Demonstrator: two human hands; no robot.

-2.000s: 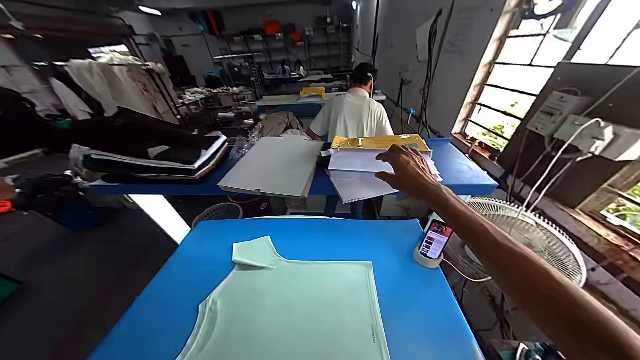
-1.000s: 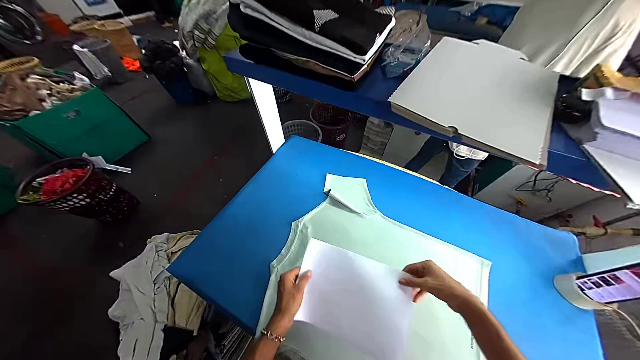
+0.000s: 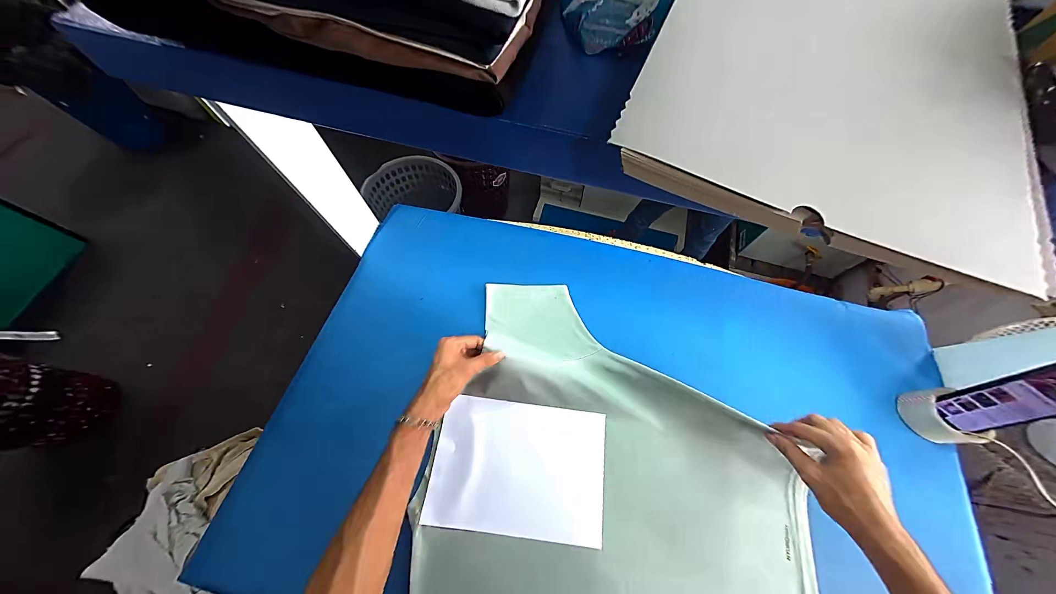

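A pale green T-shirt (image 3: 676, 495) lies spread over the blue padded tabletop (image 3: 701, 322), one short sleeve extended toward the far side. On its left part rests a white sheet of paper (image 3: 520, 472), touched by neither hand. My left hand (image 3: 458, 367) pinches the shirt's edge at the base of that sleeve, between thumb and fingers. At the right, my right hand (image 3: 833, 462) pinches the shirt's far edge near its hem corner. The fabric between the two hands looks drawn taut. Small dark writing runs beside the hem.
Beyond the padded table stands a dark blue table (image 3: 544, 144) with folded dark garments (image 3: 396, 49) and a stack of white boards (image 3: 833, 124). A phone (image 3: 1002, 400) leans by a white roll (image 3: 928, 417) at the right edge. Cloth (image 3: 190, 511) lies low at the left.
The paper, held in both hands one second ago, now lies on the shirt. Both hands have moved to the shirt's edges and grip it. The folded sleeve is now flat. The view has shifted.
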